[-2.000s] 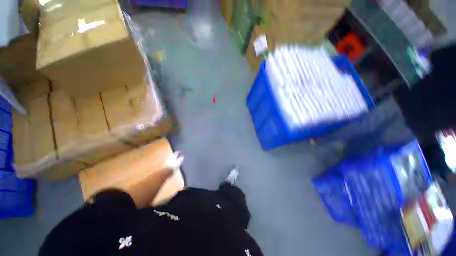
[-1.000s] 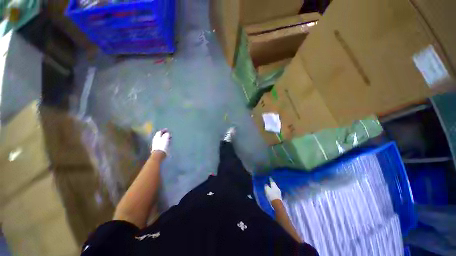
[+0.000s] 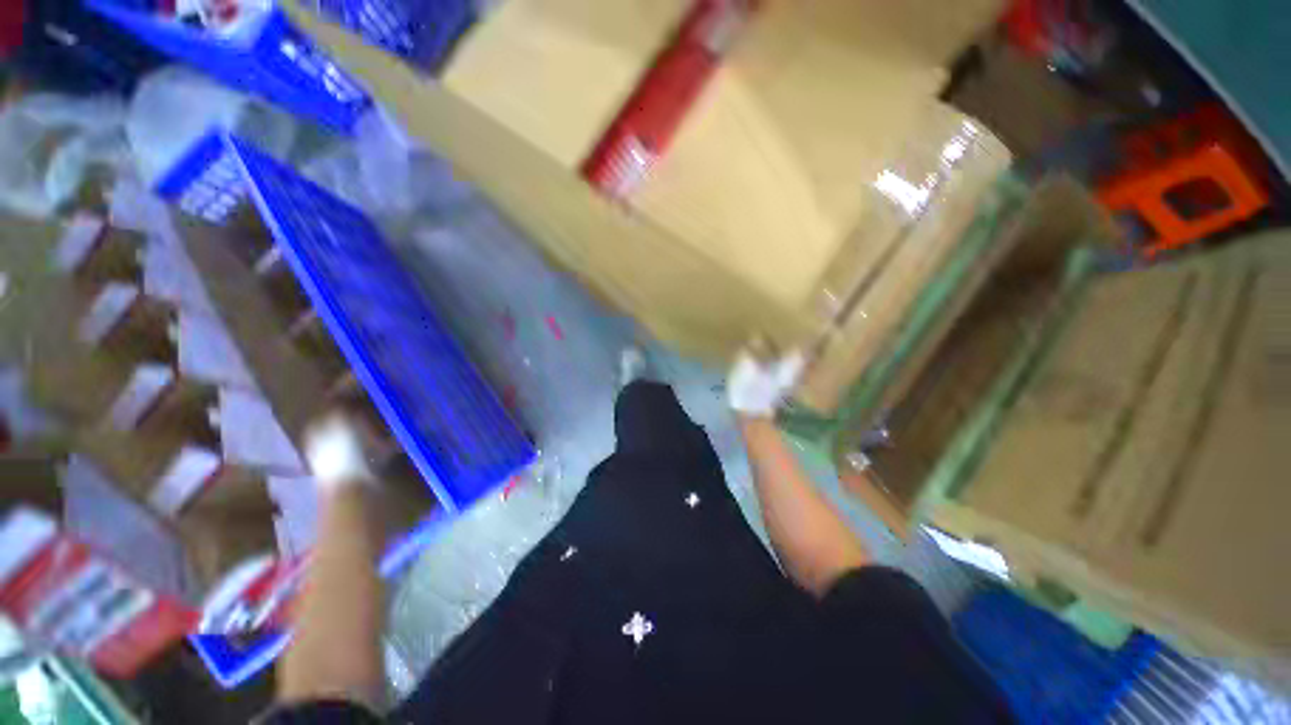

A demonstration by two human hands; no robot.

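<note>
A large brown carton (image 3: pixel 772 170) with spread flaps lies at upper centre, with a red box (image 3: pixel 666 106) showing in it. My right hand (image 3: pixel 765 383), white-gloved, is at the carton's lower corner; blur hides whether it grips. My left hand (image 3: pixel 337 451), also white-gloved and blurred, is over rows of open retail boxes (image 3: pixel 213 354), brown inside with whitish flaps, on the left. I cannot tell whether it touches them. A blue crate (image 3: pixel 397 340) has its long wall just right of these boxes.
Cartons with green edging (image 3: pixel 977 354) stand close on the right. An orange crate (image 3: pixel 1189 198) is at upper right. Red-and-white boxes (image 3: pixel 92 602) are at lower left. Another blue crate (image 3: pixel 290 64) is at upper left. Grey floor (image 3: pixel 496 283) shows between crate and cartons.
The view has turned and moved: the white-filled blue crate has left the right side, and the open boxes and large carton have appeared. My right hand is now higher, at the carton.
</note>
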